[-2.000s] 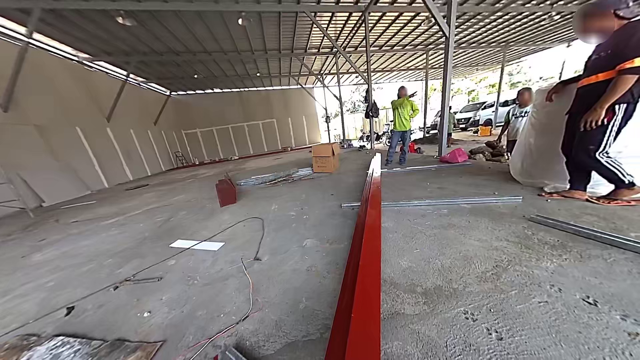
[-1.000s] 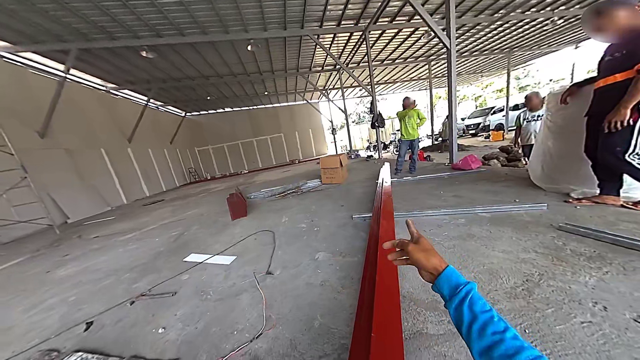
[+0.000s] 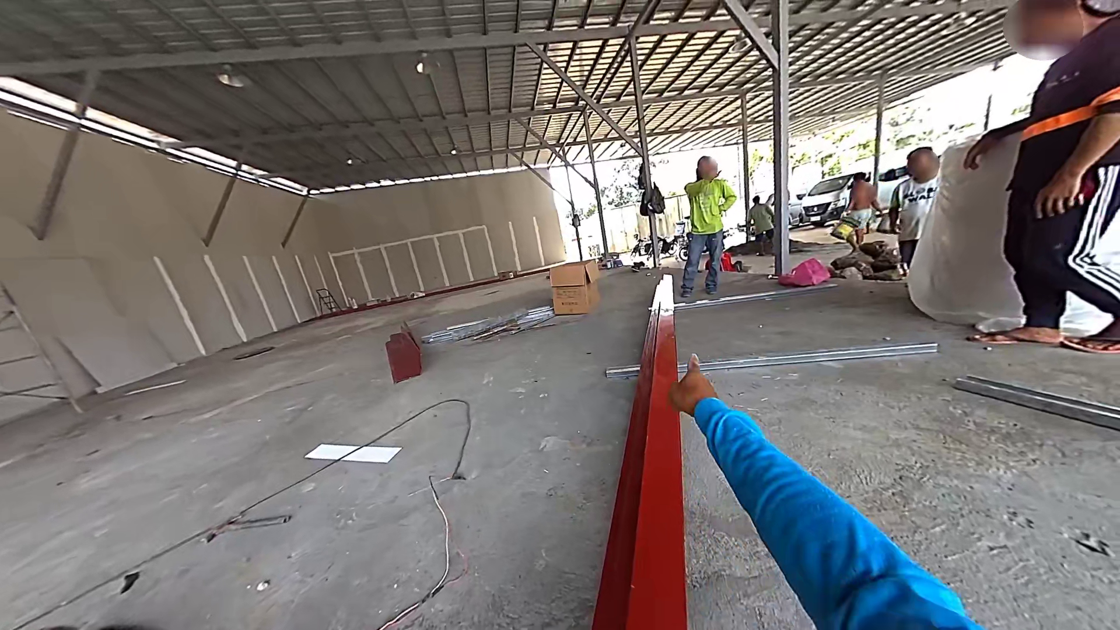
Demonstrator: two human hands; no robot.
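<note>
A long red-painted steel beam point(image 3: 661, 455) stretches away from me through the middle of the view, its far end whitish. My right hand point(image 3: 692, 388), in a blue sleeve, is at the beam's right side with the thumb raised; its fingers are partly hidden, so whether it grips or only touches the beam cannot be told. Galvanized metal channels point(image 3: 831, 357) lie crosswise on the floor just beyond the hand. My left hand is out of view.
A cardboard box point(image 3: 575, 289), a red metal piece point(image 3: 404, 354), a white strip point(image 3: 353, 453) and a cable point(image 3: 328, 464) lie left of the beam. A person in a lime shirt point(image 3: 709, 210) stands beyond it. Another person point(image 3: 1063, 175) stands by a large white roll point(image 3: 954, 236) at right.
My right hand came into view after the first frame, spread above the beam's right side, and has since moved farther forward against that side.
</note>
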